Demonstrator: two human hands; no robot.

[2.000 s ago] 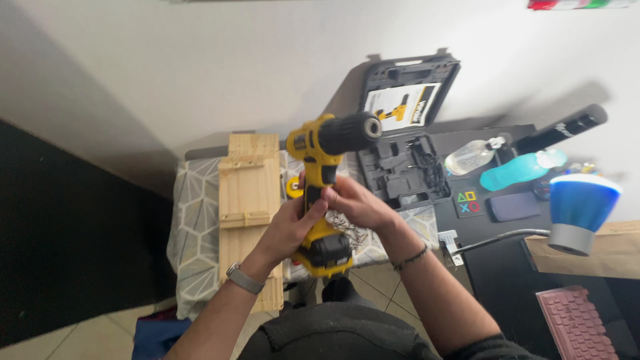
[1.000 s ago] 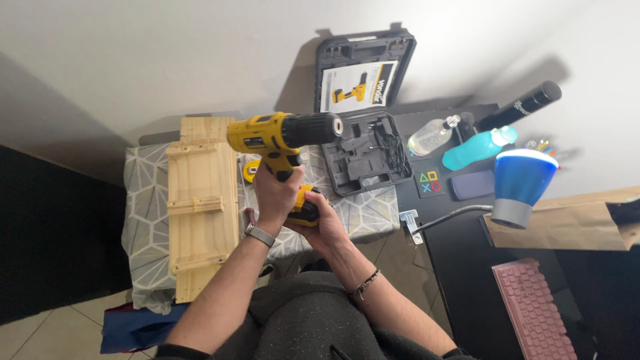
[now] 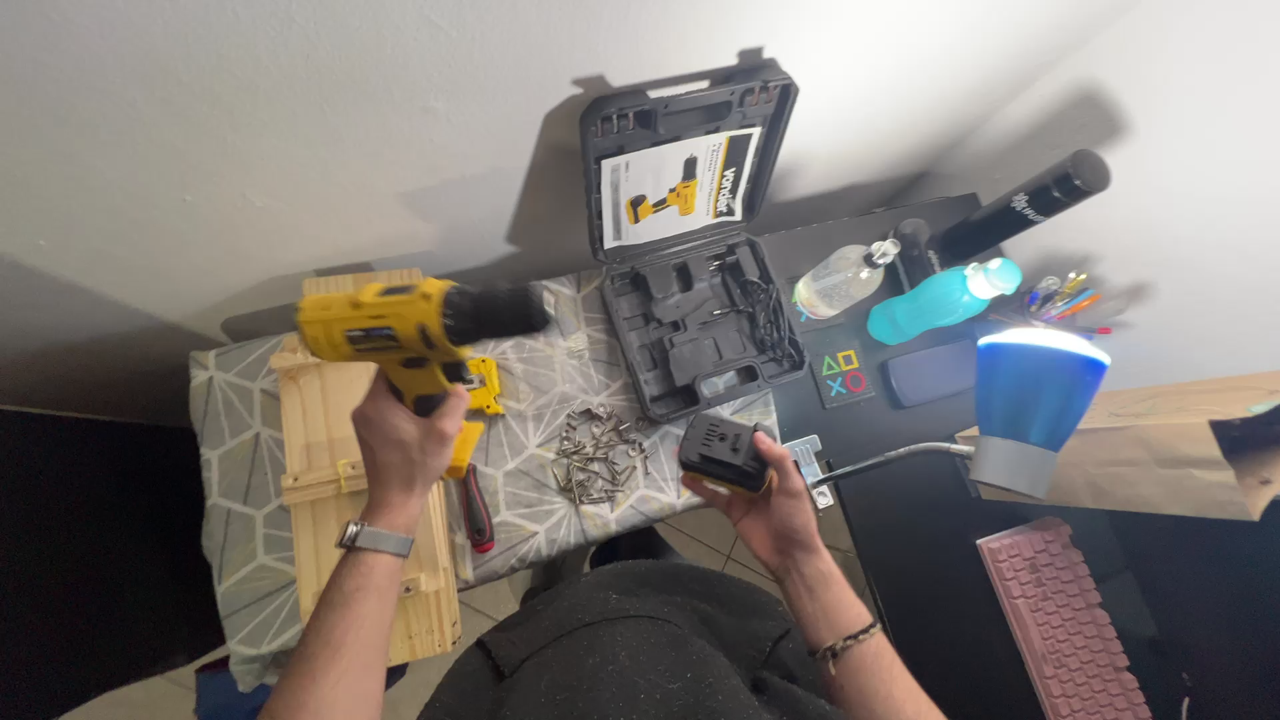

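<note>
My left hand grips the handle of a yellow and black cordless drill, its chuck pointing right, above a pine wood assembly. My right hand holds the drill's black battery pack, apart from the drill, in front of the carrying case. Loose screws lie in a pile on the patterned cloth between the hands. Near my left hand are a yellow tool, whose kind I cannot tell, and a screwdriver with a black and red handle.
An open black drill case holds a charger cable; a printed manual rests in its lid. Rightward on the dark desk are a clear bottle, a turquoise bottle, a black cylinder, a blue lamp and a pink keyboard.
The battery pack has come off the drill and moved right in my right hand. The drill, in my left hand, is now farther left, over the wood. My hands have moved apart.
</note>
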